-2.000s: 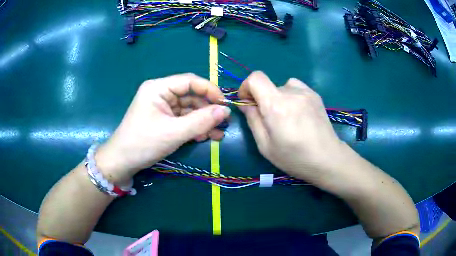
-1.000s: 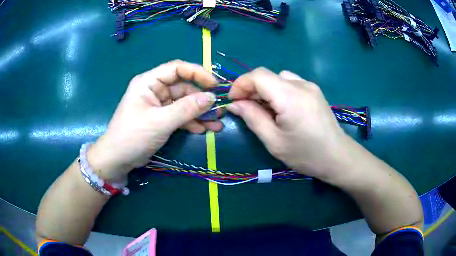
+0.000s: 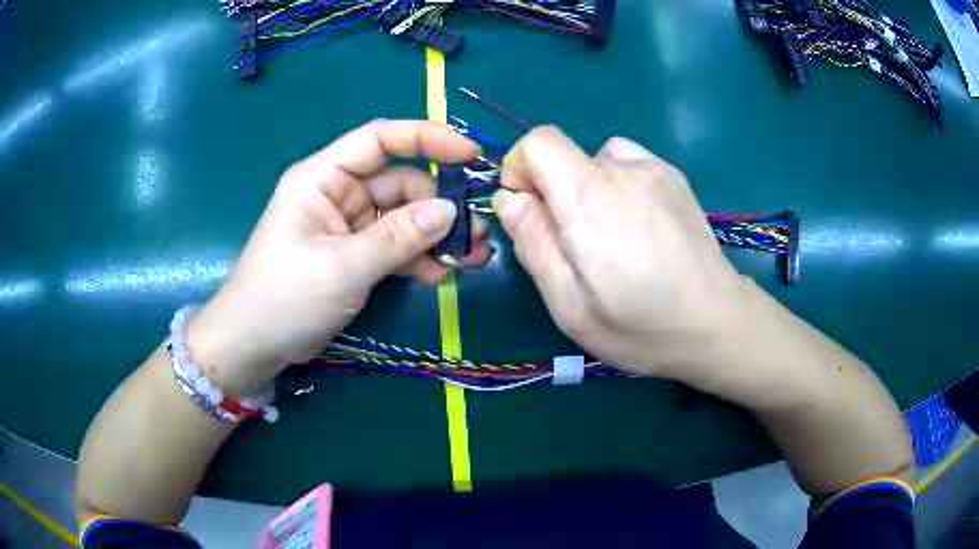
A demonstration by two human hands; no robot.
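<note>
My left hand (image 3: 365, 204) holds a black connector housing (image 3: 454, 209) upright between thumb and fingers. Several coloured wires run from the housing's right side to my right hand (image 3: 601, 231). My right fingertips pinch wires close beside the housing; the exact strand and its tip are hidden. Loose wires (image 3: 494, 110), one dark red and others blue, stick out above the fingers with free ends to the upper left. The bundle comes out right of my right hand and ends in a far-end connector (image 3: 792, 247).
A second wire harness (image 3: 505, 373) with a white label (image 3: 568, 370) lies nearer me, partly under my wrists. A harness pile (image 3: 515, 13) lies at the far side, a side pile (image 3: 843, 48) at far right. A pink-edged card (image 3: 301, 522) is at the near edge.
The housing in my left hand has turned upright and shows more clearly. My right fingertips have moved slightly up, and the pale yellow wire pinched there no longer shows as before. The view has shifted slightly.
</note>
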